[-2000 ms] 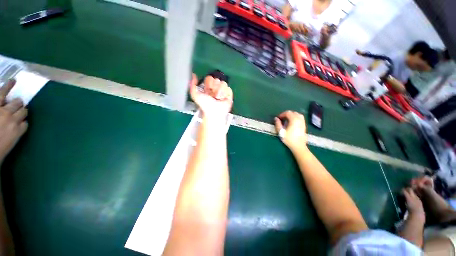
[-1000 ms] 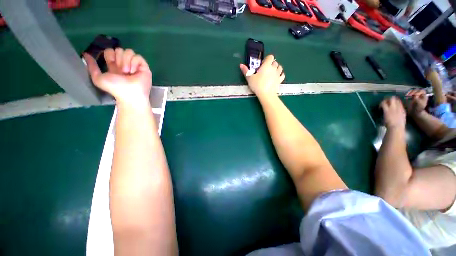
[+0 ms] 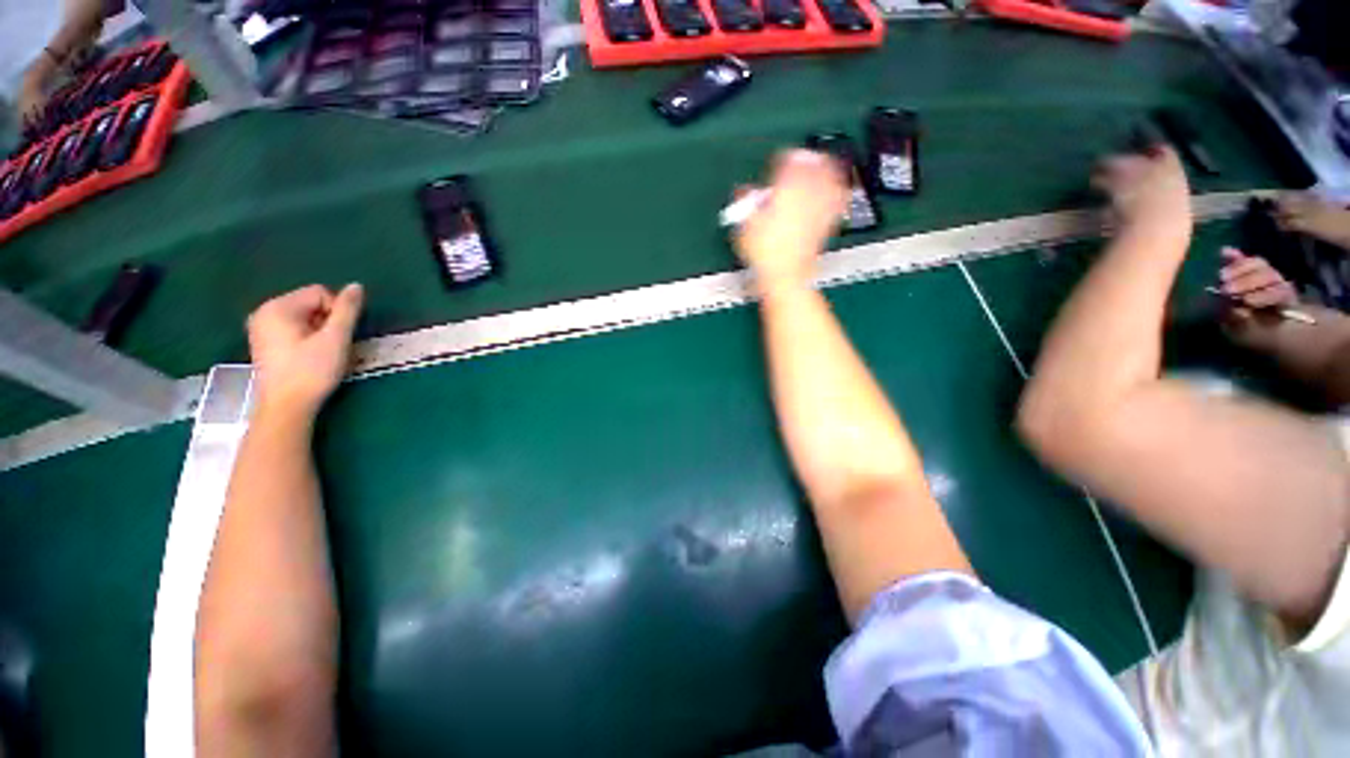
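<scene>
My left hand (image 3: 304, 341) is loosely curled at the metal edge rail (image 3: 578, 314), thumb raised, with nothing visible in it. Its forearm partly covers a long white sticker sheet (image 3: 185, 555). My right hand (image 3: 800, 215) is blurred over the green belt, with a small white thing (image 3: 745, 208) at its thumb side. A black handset (image 3: 853, 190) is right beside its fingers; whether they touch is unclear. Another handset (image 3: 893, 148) lies just to the right. A third handset (image 3: 455, 233) lies on the belt between my hands.
More handsets lie at the far belt (image 3: 700, 89) and left (image 3: 119, 301). Red trays with handsets stand behind (image 3: 733, 56) and at left (image 3: 92, 190). Black plastic trays (image 3: 415, 59) lie at the back. A grey post rises at left. A neighbour's arm (image 3: 1103, 370) reaches over at right.
The view has shifted. My left hand has left the black handset it was beside. My right hand has moved off one handset to the right, towards two others. The neighbour's arm has reached forward over the belt.
</scene>
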